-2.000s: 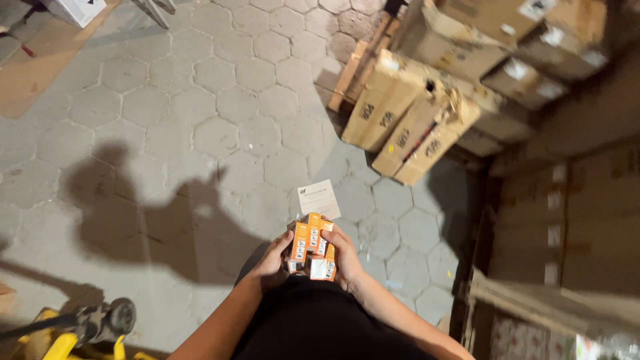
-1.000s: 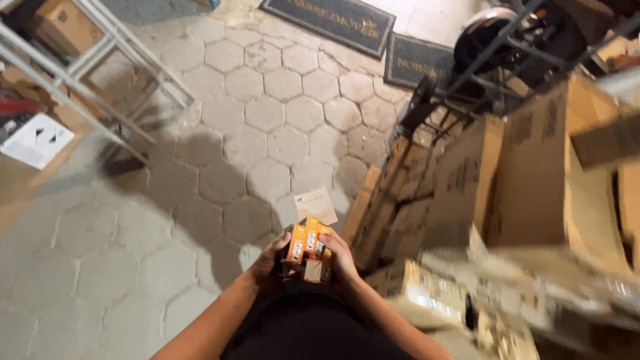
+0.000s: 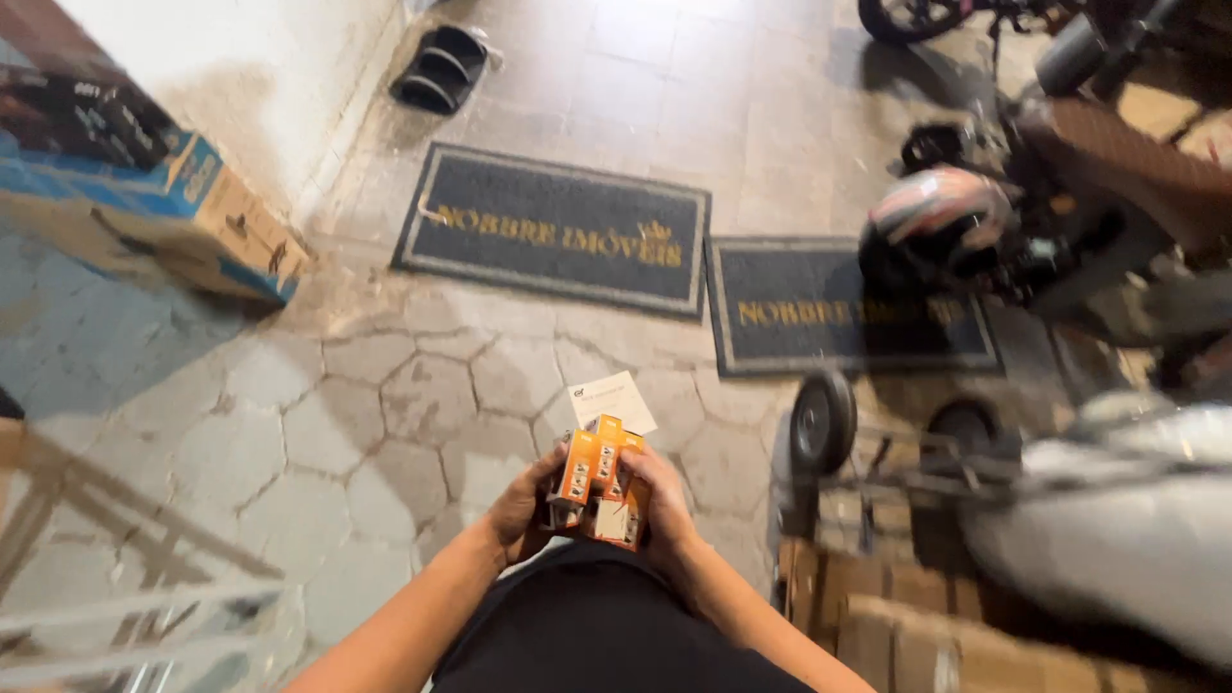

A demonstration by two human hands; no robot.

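Several small orange-and-white cardboard boxes [image 3: 604, 472] are bunched together in front of my body, pressed between both palms. My left hand [image 3: 526, 505] grips the bunch from the left side, its fingers partly hidden behind the boxes. On the right side my right hand [image 3: 660, 496] holds it, with the thumb on the top of a box. A pale paper sheet [image 3: 613, 401] with writing sticks out beyond the far side of the boxes; what holds it is hidden.
Two dark doormats [image 3: 553, 229] with lettering lie ahead. A large carton [image 3: 236, 226] stands left, beside a wall. To the right are a wheeled hand cart [image 3: 824, 423], a helmet [image 3: 938, 217] and a motorcycle [image 3: 1126, 173]. A black rack-like object [image 3: 441, 69] lies farther off.
The view has swung away from the stacked cartons towards the doormats and motorcycle. Both hands still hold the orange boxes, with the paper beyond them.
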